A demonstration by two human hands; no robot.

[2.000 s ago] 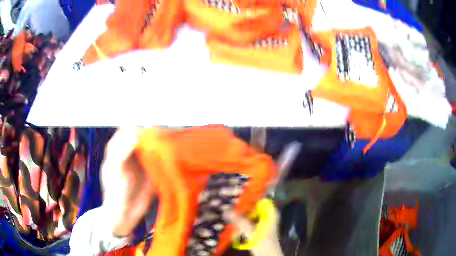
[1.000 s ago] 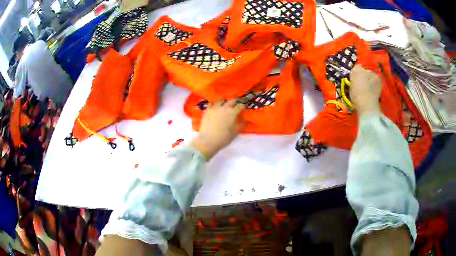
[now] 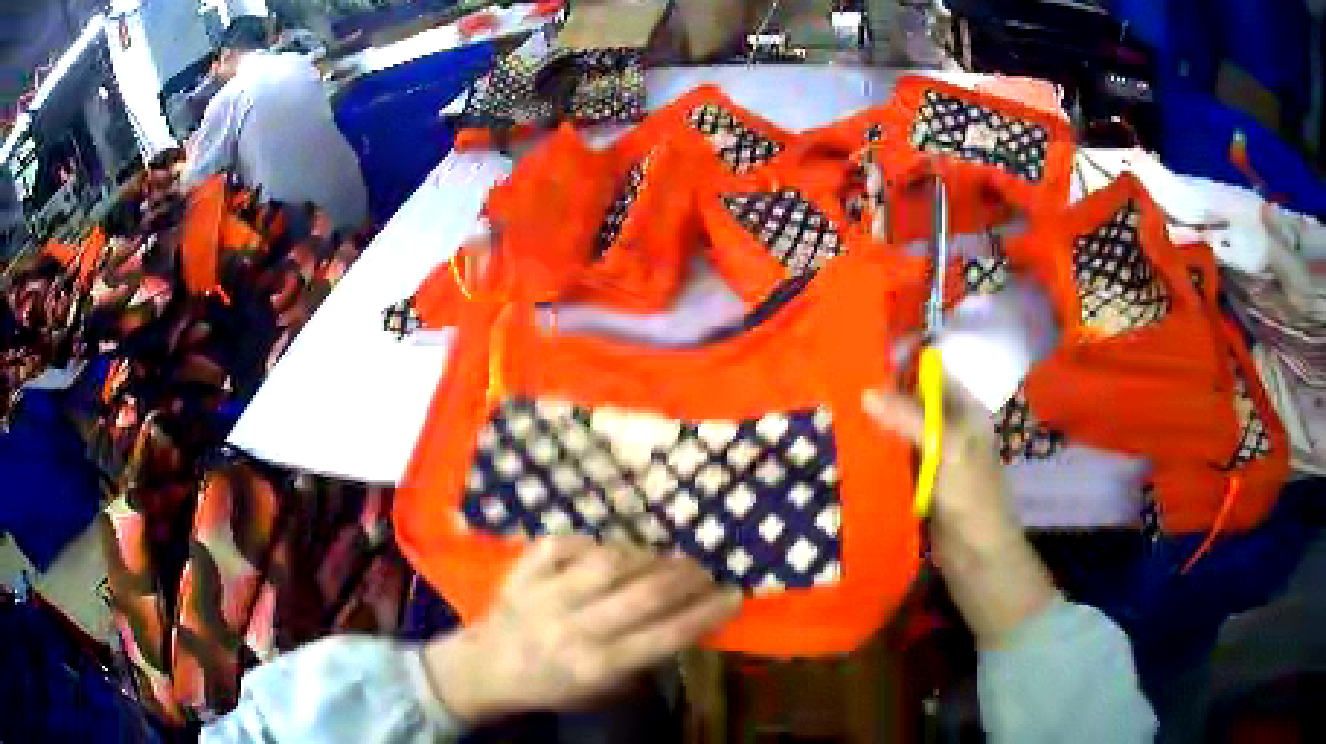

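Observation:
An orange cloth workpiece [image 3: 873,581] with a navy-and-white lattice panel [image 3: 669,487] is spread out in front of me, over the table's front edge. A dark strip [image 3: 781,302] runs along its curved upper edge. My left hand [image 3: 589,618] lies on its lower part, fingers across the bottom of the panel; whether they grip the cloth is unclear. My right hand [image 3: 967,487] holds the scissors [image 3: 931,414] by their yellow handle at the piece's right side, blades pointing up and away. My right hand is partly blurred.
More orange pieces [image 3: 575,218] with lattice panels lie on the white table [image 3: 342,371], at the back and right [image 3: 1120,385]. White stacked cloth [image 3: 1272,276] is at the far right. Camouflage-patterned pieces [image 3: 233,567] are at left. A person in pale clothing [image 3: 284,131] is at the upper left.
One orange piece now lies nearer to me, in front of the others. My left hand has moved down with it. My right hand and scissors have moved left and down, with blades now visible.

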